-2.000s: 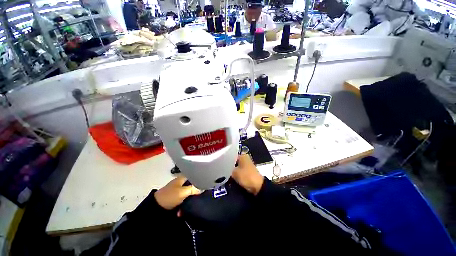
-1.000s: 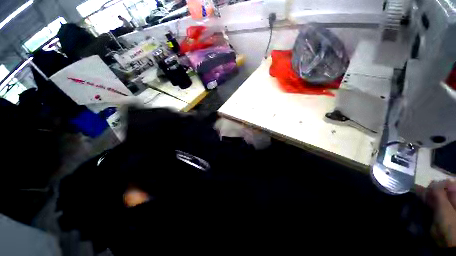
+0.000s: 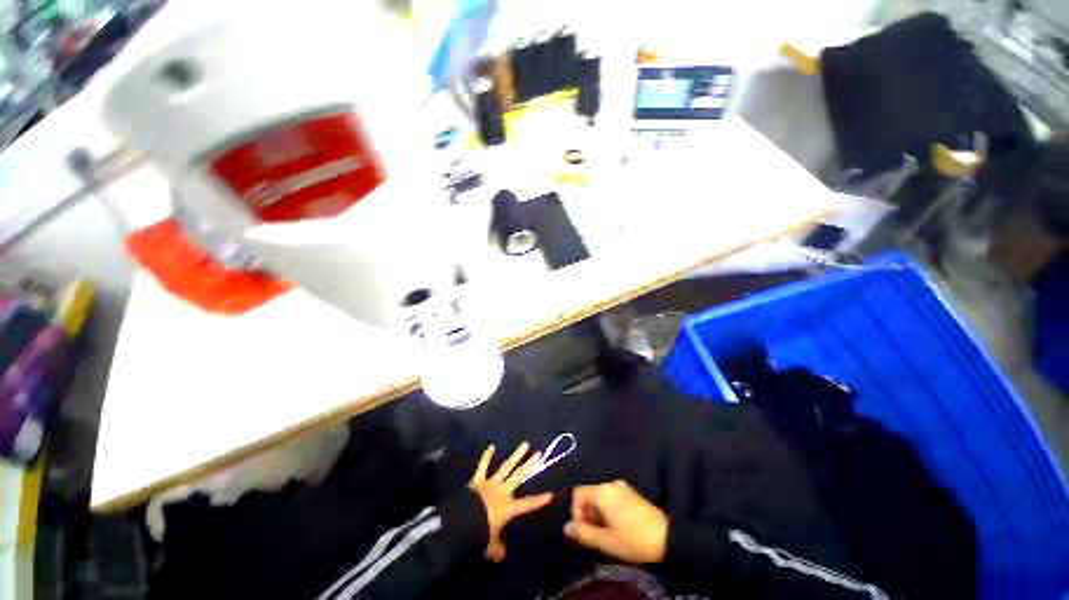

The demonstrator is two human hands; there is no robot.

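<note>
A black garment (image 3: 656,434) lies across the lap, below the machine's rounded white bed end (image 3: 463,373). A thin white cord loop (image 3: 551,455) stands out on the black cloth. My left hand (image 3: 504,498) is spread with fingers apart on the cloth, beside the loop. My right hand (image 3: 618,520) is just right of it, with its fingers curled in against the cloth; whether it pinches any cloth cannot be told. The white machine head (image 3: 352,252) with a red label is above left, blurred. No cloth lies on the bed end.
A blue crate (image 3: 938,352) with black garments stands at the right, against the lap. On the pale table (image 3: 692,223) are a flat black rectangle (image 3: 557,231), a dark roll (image 3: 516,225), black thread cones (image 3: 545,70) and a control panel (image 3: 683,91). Red-orange cloth (image 3: 193,267) lies left.
The view swung left, then back right and lower. The hands moved from beside the machine head down to the lap. The garment is off the bed, and the white loop now shows.
</note>
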